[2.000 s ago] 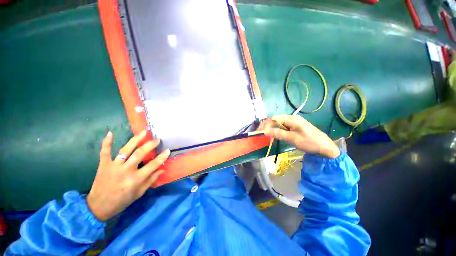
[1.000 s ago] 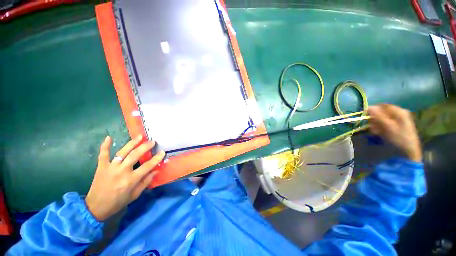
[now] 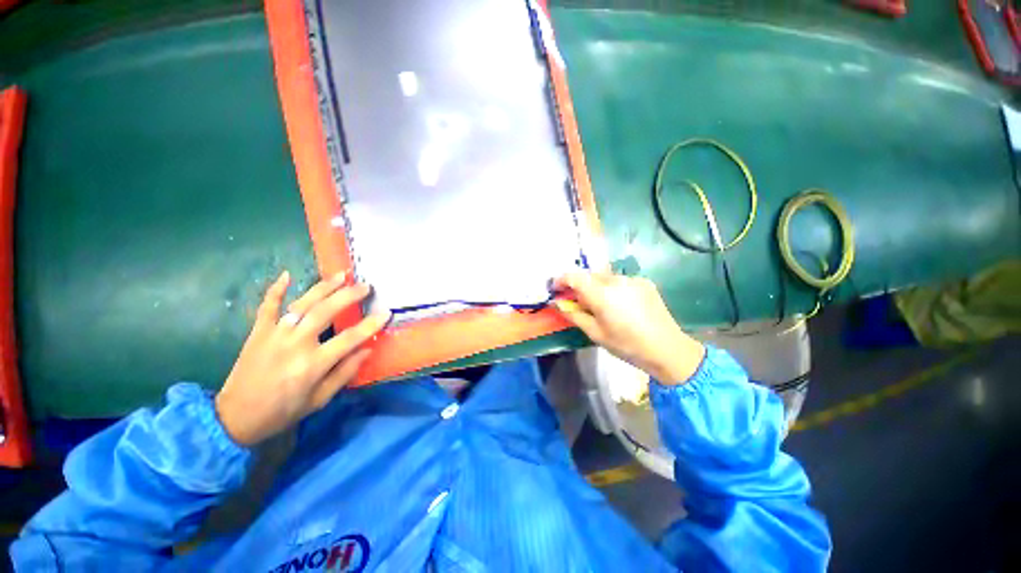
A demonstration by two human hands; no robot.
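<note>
A large grey panel point(image 3: 448, 134) lies in a red-orange tray point(image 3: 448, 343) on the green bench. A thin black strip point(image 3: 461, 303) runs along the panel's near edge, slightly wavy. My left hand point(image 3: 293, 356) lies at the near left corner, its fingertips on the strip's left end and the tray. My right hand point(image 3: 627, 317) holds the strip's right end between thumb and fingers at the near right corner. The held end is partly hidden by my fingers.
Two yellow-green strip coils, a looser one point(image 3: 658, 197) and a tighter one point(image 3: 785, 237), lie on the bench at the right. A whitish bucket point(image 3: 797, 386) is below the bench edge, partly behind my right arm. Other red trays show at the far left point(image 3: 11, 280) and upper right.
My right hand has come back left from over the bucket to the panel's near right corner. The pale liner it pulled no longer shows in it. My left hand stays at the corner.
</note>
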